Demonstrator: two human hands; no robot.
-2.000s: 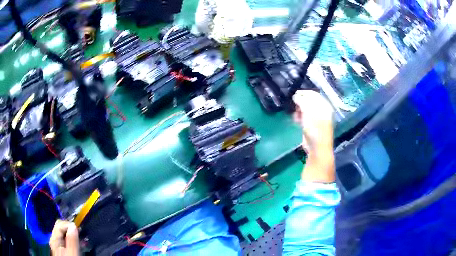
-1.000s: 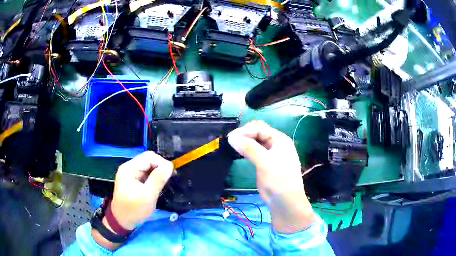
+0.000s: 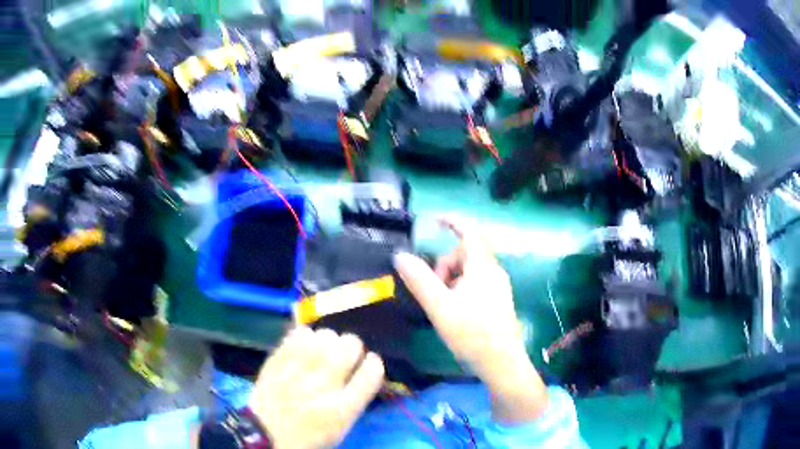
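Observation:
A black boxy module (image 3: 338, 259) lies in front of me, lens end away from me, with a flat orange strip (image 3: 346, 298) across it. The picture is blurred. My left hand (image 3: 316, 381) is at the module's near left side, fingers curled, just below the strip's left end; whether it grips anything is unclear. My right hand (image 3: 474, 307) is at the module's right side, thumb near the strip's right end and index finger raised apart from it; nothing shows between them.
A blue bin (image 3: 210, 263) with dark contents stands left of the module. Another module (image 3: 636, 298) lies at the right. A row of modules with wires spans the back. A thick black screwdriver (image 3: 526, 162) hangs at the back right. Black pieces (image 3: 724, 237) stand at the far right.
The view has shifted, so the bench sits lower and further right. My left hand has moved below the strip, no longer pinching at its end. My right thumb and index finger have spread.

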